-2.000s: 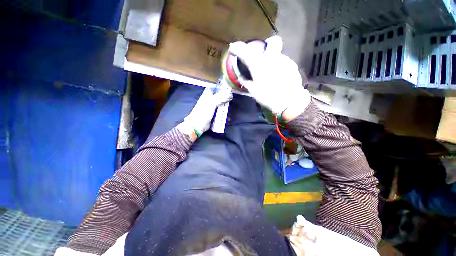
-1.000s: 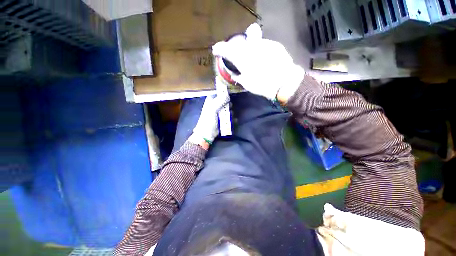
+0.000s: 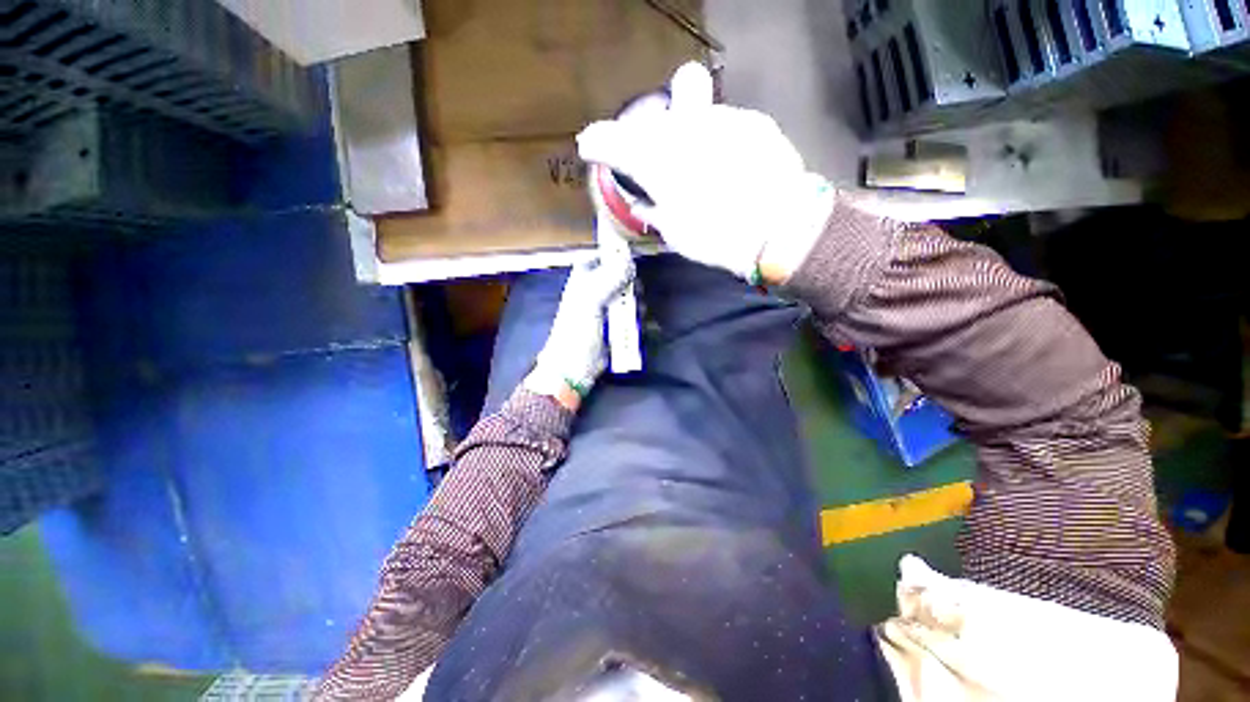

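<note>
My left hand (image 3: 583,322), in a white knit glove, holds a pale metal part (image 3: 625,329) over my lap at the bench edge. The part shows edge-on as a narrow strip. My right hand (image 3: 727,178), in a white glove, is closed over a round sander (image 3: 624,202). The sander's red rim and a bit of its black body show at the fingers. It is tilted against the upper end of the part. My right hand hides most of the sander.
Brown cardboard (image 3: 500,199) covers the bench ahead, with a grey metal plate (image 3: 381,130) on its left. Slotted metal parts (image 3: 1028,62) stand at back right, near a small flat bar (image 3: 916,167). Slotted stacks lie at left by a blue surface (image 3: 295,480). A blue bin (image 3: 912,425) is on the floor.
The view has shifted since two seconds ago, bringing the left stacks into sight. Both hands keep hold of the part and sander. Little differs from one second ago.
</note>
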